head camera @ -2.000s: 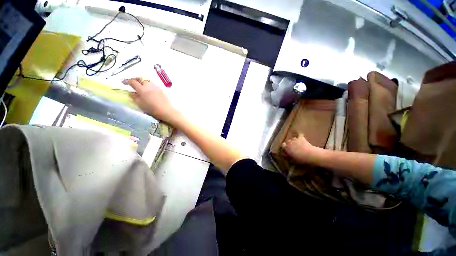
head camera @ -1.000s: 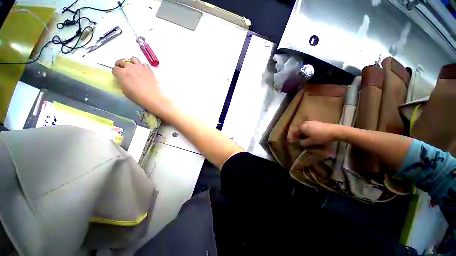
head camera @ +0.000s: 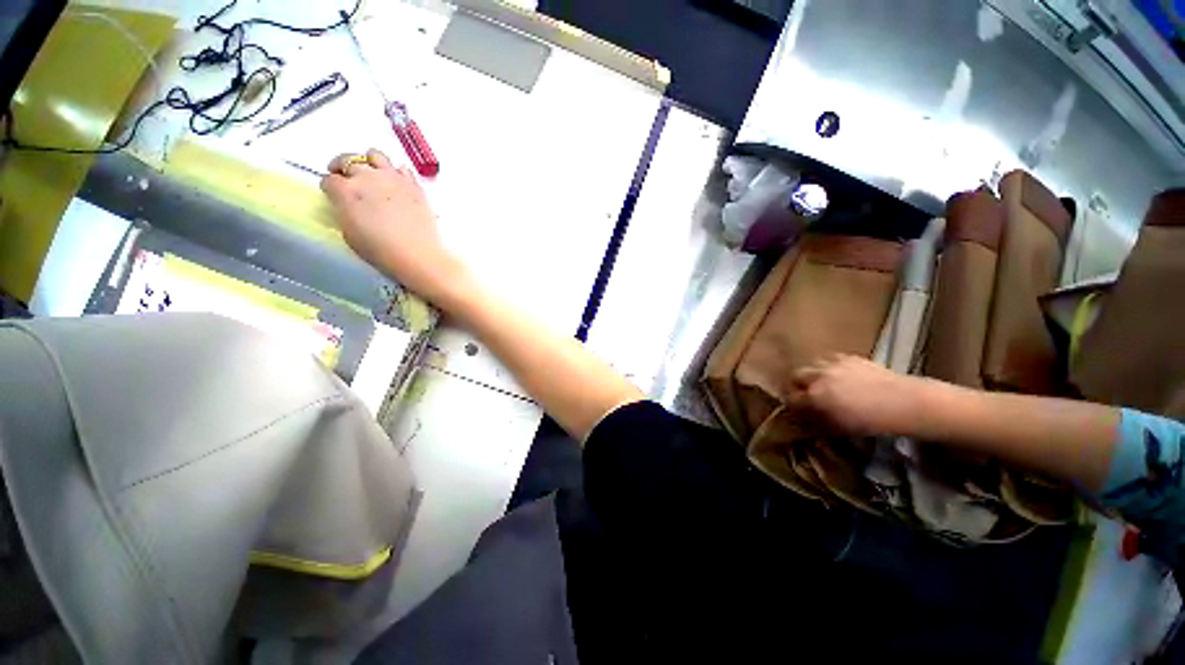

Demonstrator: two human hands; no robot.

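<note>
A beige-grey bag body [head camera: 195, 442] with a yellow-edged seam [head camera: 318, 564] lies draped at the lower left. My right hand [head camera: 383, 214] rests palm down on the white table [head camera: 546, 182], beside a yellow strip [head camera: 247, 186]. Its fingers are bent, a ring shows on one finger, and no held object shows. A thin dark line lies by the fingertips. A red-handled screwdriver [head camera: 413, 140] lies just beyond the hand. A slim metal tool [head camera: 302, 104] and tangled black cord [head camera: 221, 78] lie farther left. My left hand is not in view.
Brown bag pieces [head camera: 832, 299] stand in a row at the right. Another person's hand [head camera: 845, 394], with a teal patterned sleeve [head camera: 1150, 457], touches them. A metal machine housing [head camera: 897, 104] is at the upper right. A handwritten white sheet [head camera: 208, 296] lies below the dark rail.
My right hand's fingers, spread two seconds ago, are now bent on the table. The view has shifted. The other person's hand remains at the brown bag pieces.
</note>
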